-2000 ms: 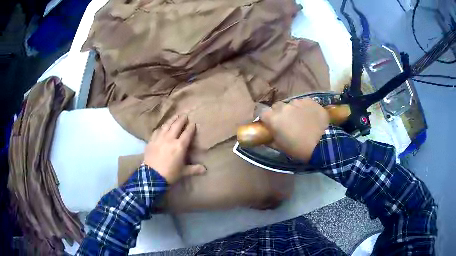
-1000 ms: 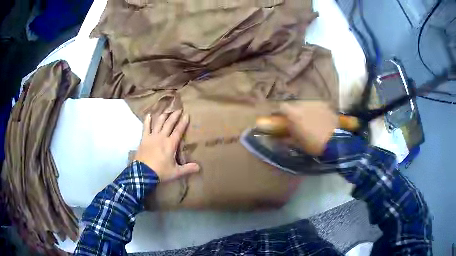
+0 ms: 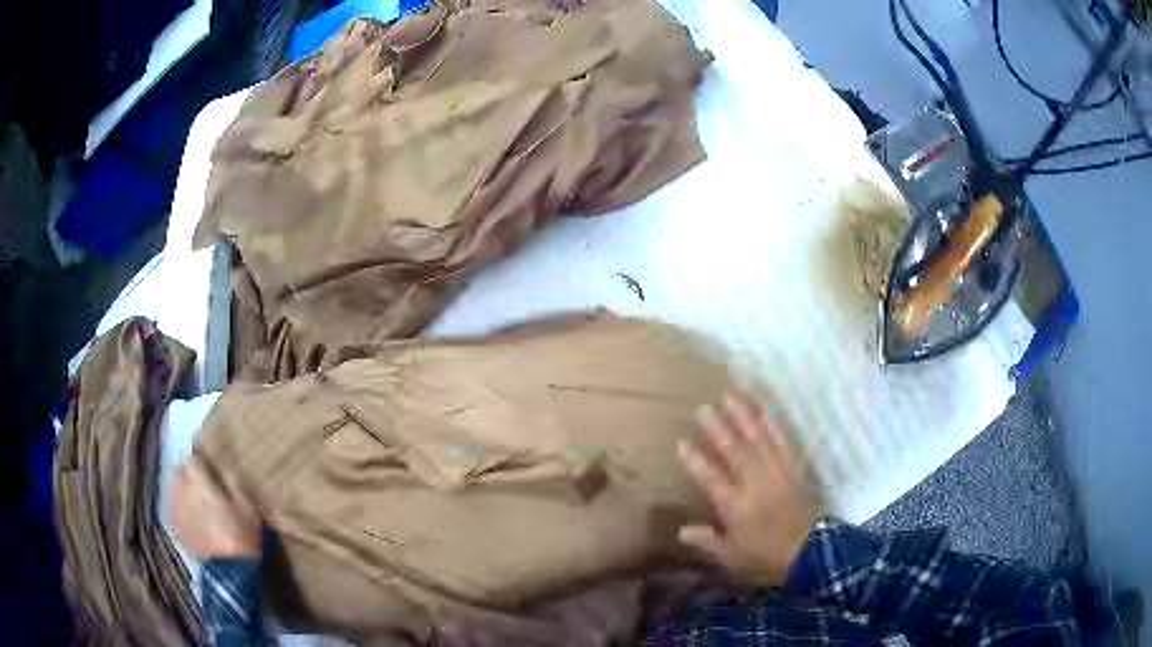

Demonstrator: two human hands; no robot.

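Note:
A brown garment piece lies spread across the front of the white board and table, with some creases. My right hand is at its right end, fingers apart, touching or just over the cloth. My left hand is blurred at its left end; whether it grips the edge cannot be told. The steam iron with its wooden handle sits by the metal iron rest at the right, and no hand is on it.
A crumpled brown heap covers the far left of the white table. Folded brown pieces hang over the board's left end. A brown stain marks the cover near the iron. Dark cables rise at the upper right.
My right hand has let go of the iron, which now stands at the right. The front piece is spread wider and separate from the far heap. My left hand has moved left and nearer me.

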